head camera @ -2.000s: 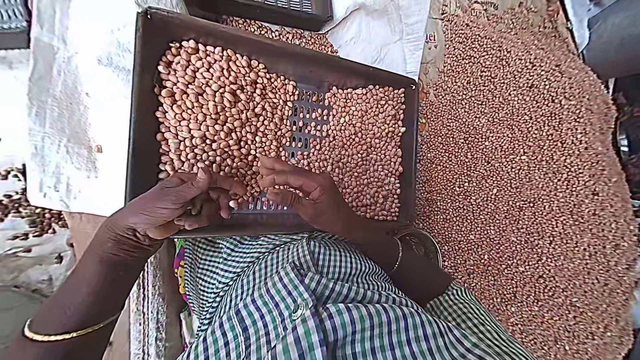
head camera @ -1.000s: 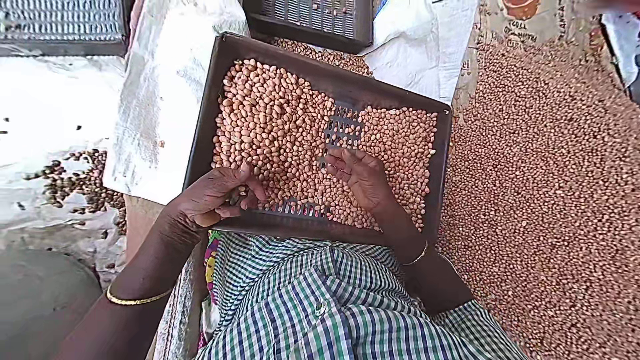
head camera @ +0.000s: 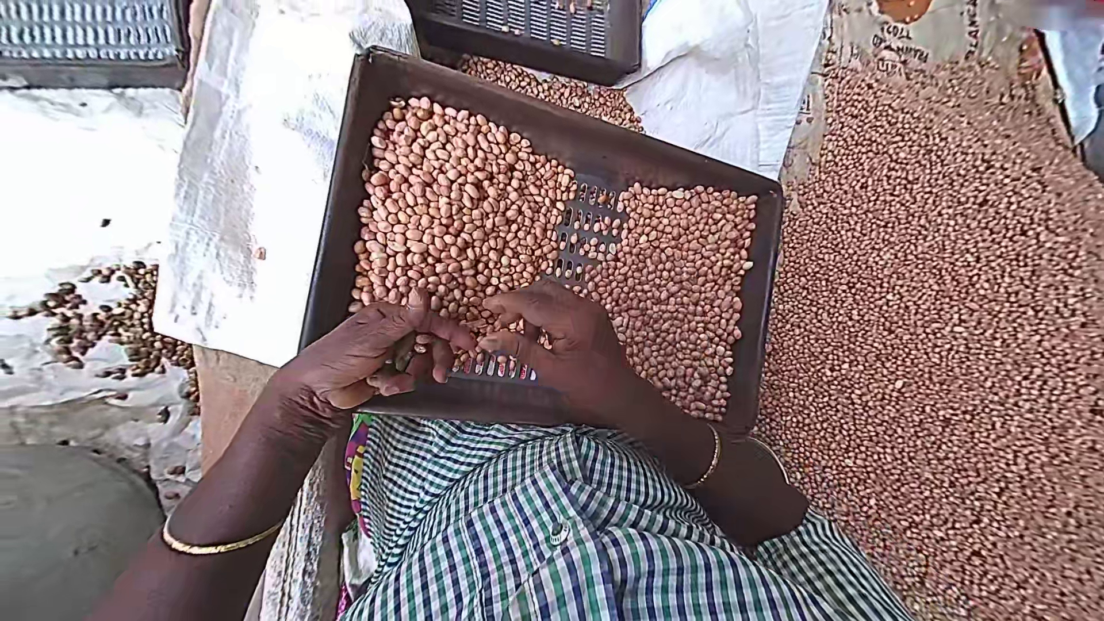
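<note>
A black plastic tray (head camera: pixel 552 121) with a slotted bottom lies tilted across my lap. Larger shelled peanuts (head camera: pixel 457 198) fill its left part and smaller peanuts (head camera: pixel 681 276) its right part, with a thinly covered slotted strip between them. My left hand (head camera: pixel 388 349) is over the tray's near left corner, its fingers curled around a few small pieces I cannot identify clearly. Close beside it, my right hand (head camera: pixel 561 345) is over the near middle of the tray, thumb and forefinger a little apart near the left fingertips. Whether a peanut is between them I cannot tell.
A large heap of peanuts (head camera: pixel 940 345) spreads at the right. Beyond the tray are another black tray (head camera: pixel 604 65), loose peanuts (head camera: pixel 561 95) and white woven sacking (head camera: pixel 250 172). Dark small pieces (head camera: pixel 129 328) lie on the ground at the left, near a grey round surface (head camera: pixel 69 526).
My right hand has moved left and toward me, from over the slotted strip to beside my left hand. Earlier still, the two hands were also close together. The view has shifted left.
</note>
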